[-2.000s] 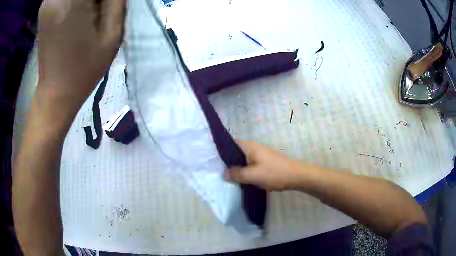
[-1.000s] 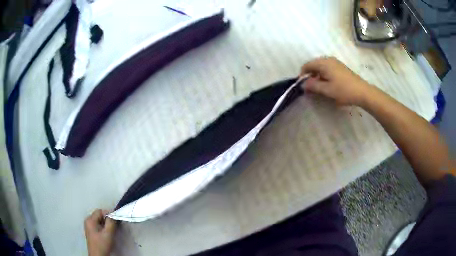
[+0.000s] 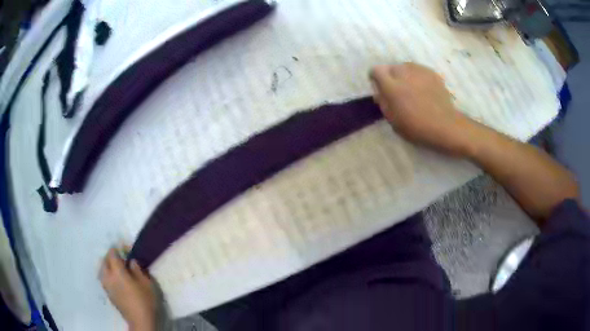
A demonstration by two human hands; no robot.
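Observation:
A dark purple curved cloth piece lies closed and flat on the off-white table cover, bowed away from me. My left hand holds its lower left end between the fingertips. My right hand is closed over its right end, and that tip is hidden under the fingers. No white layer shows on this piece.
Another dark curved piece with a white outer rim lies beyond it. A thin dark strip and a black-and-white cloth piece lie at the left. The steam iron is cut off at the top right.
The curved piece was spread open with its white layer showing; now it is folded closed and dark side up. Both hands still hold its ends. The view has shifted, with the iron nearer the top edge.

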